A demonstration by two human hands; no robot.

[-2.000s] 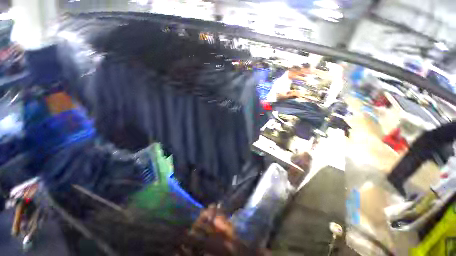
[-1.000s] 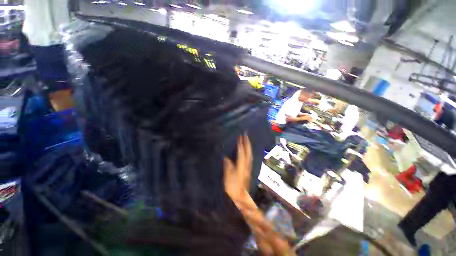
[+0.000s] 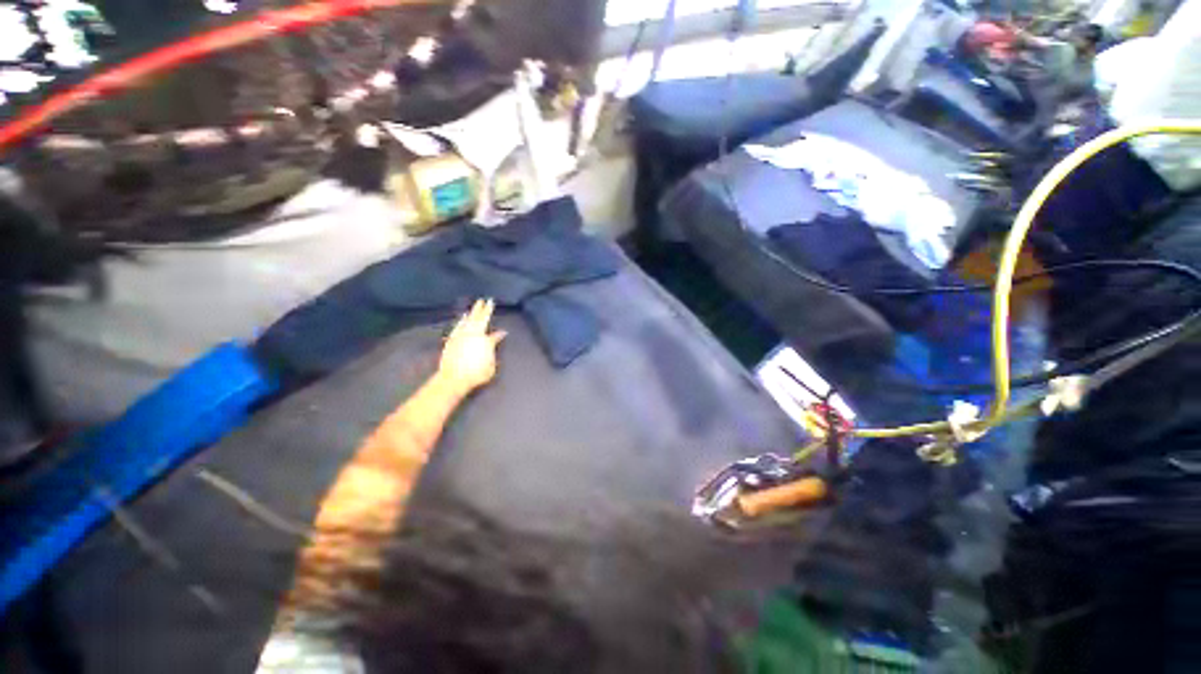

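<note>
Dark navy trousers [image 3: 395,290] lie bunched and folded along the far edge of the grey padded pressing table [image 3: 527,441]. My left hand [image 3: 470,349] reaches in from the lower left over the table. Its fingers point at the near edge of the trousers and it holds nothing; contact with the cloth is unclear. The iron [image 3: 777,495], silvery with an orange-brown handle, lies at the table's right side, beside a whitish plate [image 3: 794,382]. My right hand is not in view.
A yellow hose [image 3: 1004,290] with whitish ties arches at the right beside black cables. A blue latticed bar [image 3: 132,461] is at the left. Another padded table [image 3: 777,211] with white cloth stands beyond. Dark garments hang at the right.
The view has swung from the rack of hanging dark garments to the pressing table. My right hand, earlier against those garments, has left the picture; my left hand has come into view.
</note>
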